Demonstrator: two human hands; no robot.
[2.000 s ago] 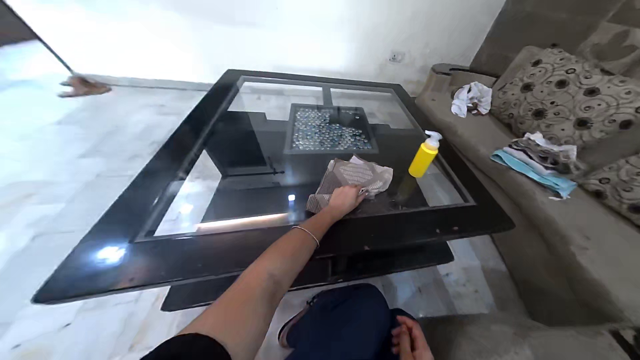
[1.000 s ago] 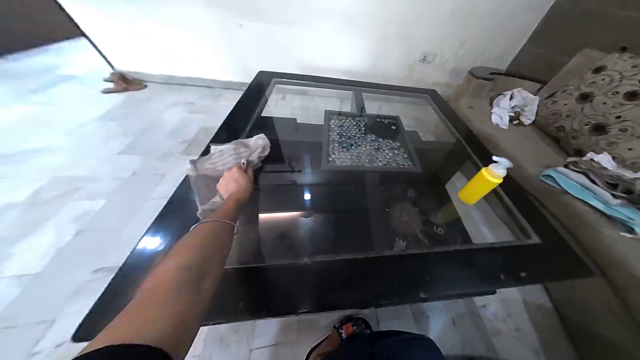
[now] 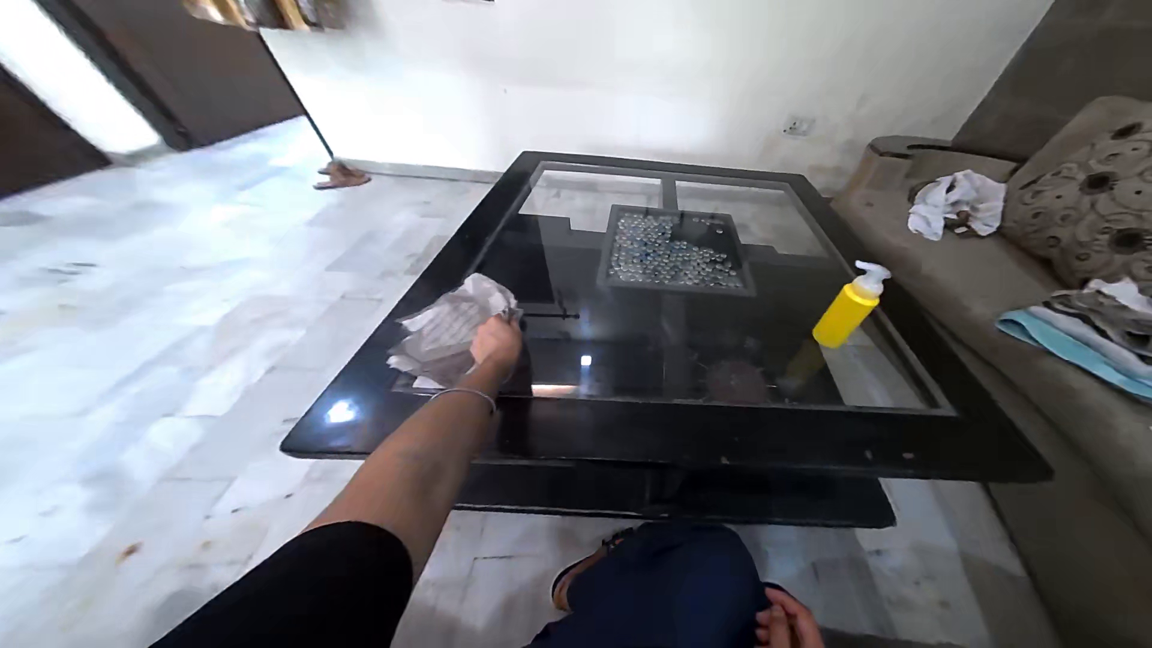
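Observation:
My left hand (image 3: 497, 342) is closed on a crumpled pale grey-white cloth (image 3: 450, 326), spread over the left frame and glass edge of a black coffee table (image 3: 585, 432). The arm reaches in from the lower left, with a thin bangle at the wrist. My right hand (image 3: 786, 619) is partly cut off at the bottom edge, beside the knee of navy trousers, its fingers bent; whether it grips anything is unclear. A yellow pump bottle (image 3: 844, 315) with a clear-white top stands on the glass at the right. Glassy pebbles (image 3: 670, 256) fill a square panel at the table's centre.
A beige sofa (image 3: 981, 297) along the right bears a white cloth (image 3: 958, 202) and a pile of folded cloths (image 3: 1080, 337), one light blue. A long-handled mop or broom (image 3: 340, 175) leans by the wall behind. Below the tabletop is a dark lower shelf (image 3: 774, 504).
My left hand has moved the cloth from the front middle of the glass to the table's left side. The bottle has stayed in place. My right hand is out of view one second ago.

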